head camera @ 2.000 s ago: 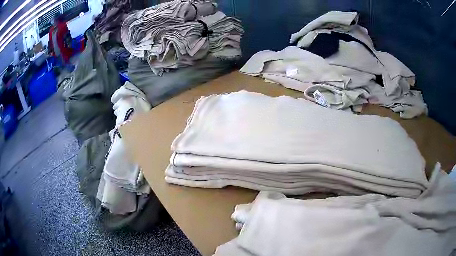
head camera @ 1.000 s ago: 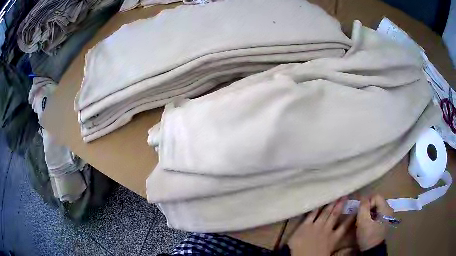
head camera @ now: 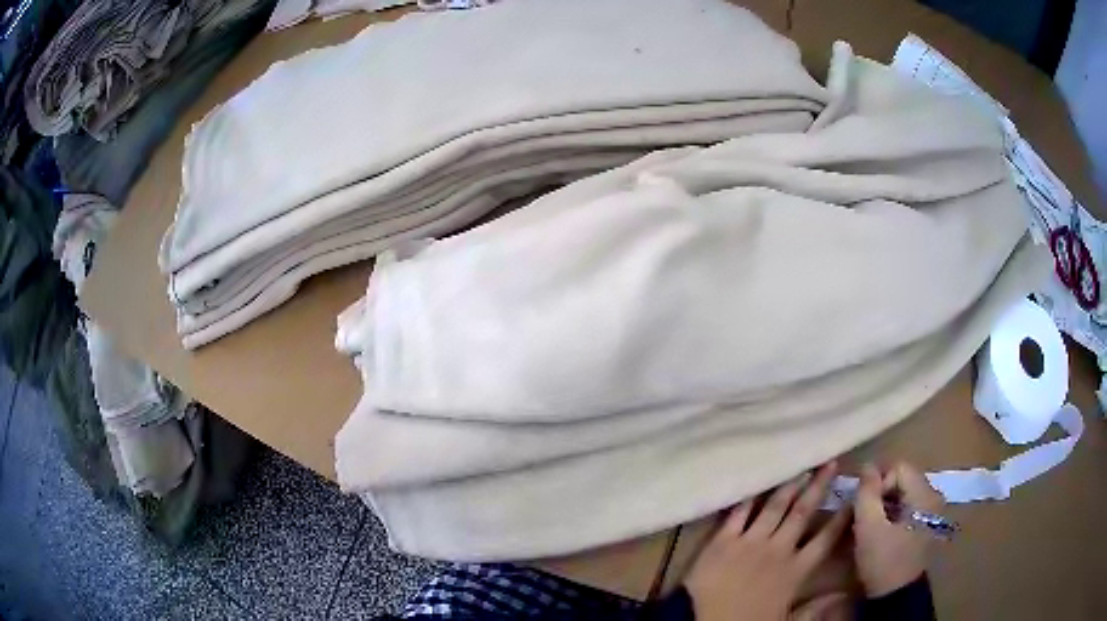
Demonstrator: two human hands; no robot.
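Note:
My left hand [head camera: 762, 552] lies flat with its fingers apart, the fingertips at the left end of the white label tape [head camera: 969, 485]. My right hand [head camera: 892, 528] holds a thin silvery pen [head camera: 925, 522] at the tape; its tip is hidden by the fingers. The tape runs right and curls up to the tape roll [head camera: 1022, 371], which has a dark centre hole. A loose bundle of cream cut panels [head camera: 631, 328] lies just beyond my hands. A thick even stack of cream panels [head camera: 486, 103] lies behind it.
Red-handled scissors [head camera: 1074, 267] lie on white pieces [head camera: 965, 91] at the right. Brown cardboard [head camera: 273, 394] covers the table; its edge runs along the lower left. Beyond it are a hanging cream bundle [head camera: 136, 419], a beige folded bundle [head camera: 103, 55], grey-green sacks and speckled floor.
The view has swung from the stacks down to the near table, bringing both hands, the pen and the tape into sight. Over the last second the hands have stayed at the tape with little visible change.

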